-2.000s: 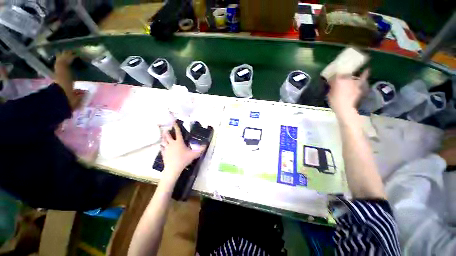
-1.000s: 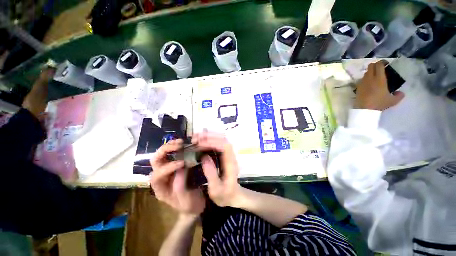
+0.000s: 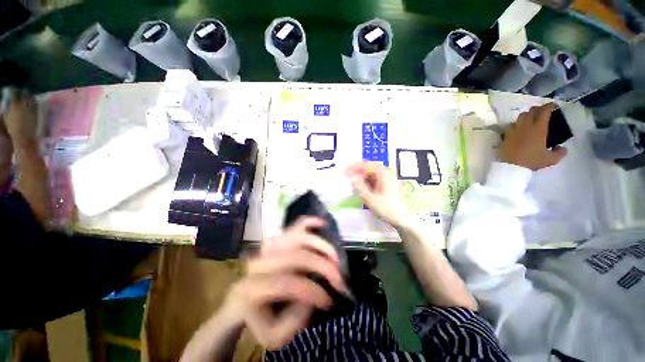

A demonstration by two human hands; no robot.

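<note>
My left hand (image 3: pixel 293 276) holds a black retail box (image 3: pixel 318 219) over the front edge of the bench; the hand is blurred and covers part of the box. My right hand (image 3: pixel 375 185) is over the printed work-surface sheet (image 3: pixel 339 201), blurred, fingers partly bent, with nothing clearly seen in it. An open black box stack (image 3: pixel 212 187) with a blue-orange detail lies left of my hands. Small white boxes (image 3: pixel 180 102) stand behind it, and a white pad (image 3: pixel 119 170) lies further left.
Bagged products (image 3: pixel 286 46) stand in a row on the green conveyor (image 3: pixel 322 35). A black box with white paper (image 3: pixel 520 25) stands among them at right. A coworker's hand (image 3: pixel 530 138) holds a black item at right. Another coworker's arm (image 3: pixel 28 155) is at far left. Cartons (image 3: pixel 173 304) are below the bench.
My hands were together around a dark item and have moved apart. The left hand now tilts the black box nearer my body; the right hand has moved right over the sheet. The view has shifted.
</note>
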